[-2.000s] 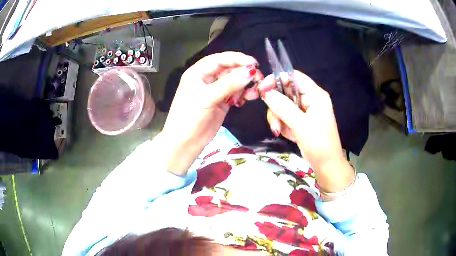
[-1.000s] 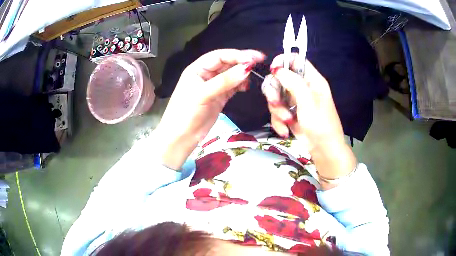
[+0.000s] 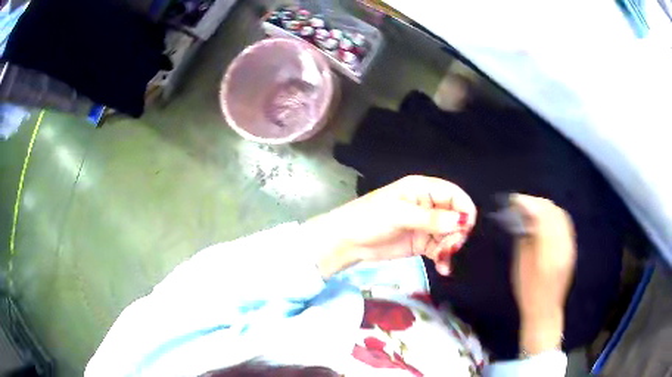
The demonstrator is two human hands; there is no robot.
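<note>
The black garment (image 3: 442, 154) lies over my lap and spreads under the white table cover's edge. My left hand (image 3: 401, 224) is held above it with thumb and fingers pinched together. Whether a needle or thread is between those fingertips cannot be made out. My right hand (image 3: 545, 258) is to the right, apart from the left hand and blurred by motion. It holds the thread snips (image 3: 507, 215), a grey blur at its fingertips pointing left. Whether the blades are open cannot be told.
A pink translucent bin (image 3: 230, 92) stands on the green floor, beside a tray (image 3: 359, 74) of small spools. The white table cover (image 3: 545, 66) crosses the upper right. Dark cloth (image 3: 88, 51) hangs at the upper left.
The view has swung left, so bin and tray sit further right. My right hand has moved away from my left. The thin glint between the fingertips no longer shows.
</note>
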